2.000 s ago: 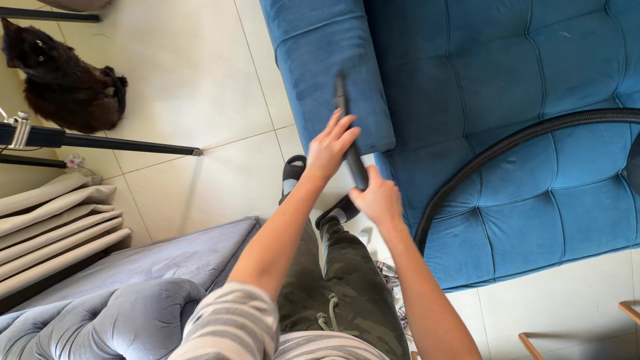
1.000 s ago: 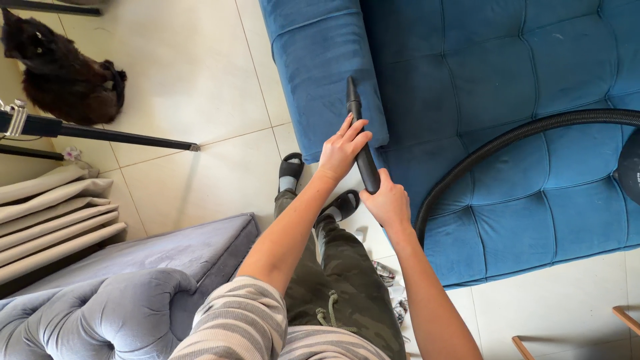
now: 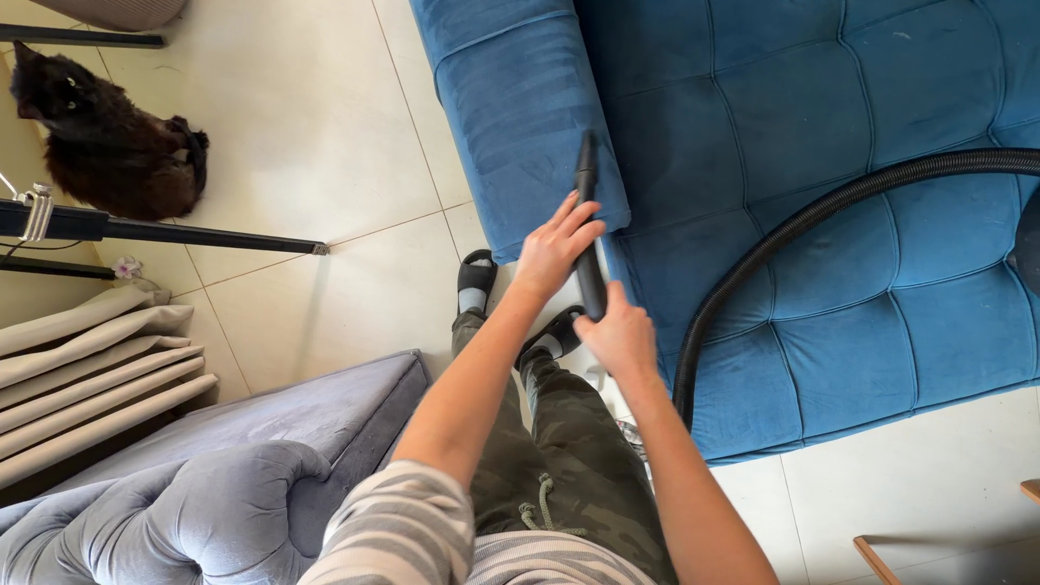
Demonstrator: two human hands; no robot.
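A black vacuum cleaner wand (image 3: 591, 280) with a narrow crevice nozzle (image 3: 587, 158) lies over the armrest (image 3: 520, 122) of a blue velvet sofa. My left hand (image 3: 556, 248) grips it around the middle, just behind the nozzle. My right hand (image 3: 619, 331) is closed around its lower end. The nozzle tip is at the armrest's top surface; whether it touches the fabric I cannot tell. A ribbed black hose (image 3: 780, 236) curves across the tufted blue seat (image 3: 821, 325) and drops over its front edge near my right forearm. Its join to the wand is hidden.
A dark cat (image 3: 122, 146) sits on the tiled floor at the upper left, near a black metal stand leg (image 3: 219, 233). A grey tufted upholstered seat (image 3: 219, 504) is at the lower left, beside folded beige fabric (image 3: 97, 374). Wooden legs (image 3: 876, 561) show at the lower right.
Both hands keep hold of the wand. Compared with one second ago, its nozzle has moved slightly toward the near end of the armrest. The cat stays seated.
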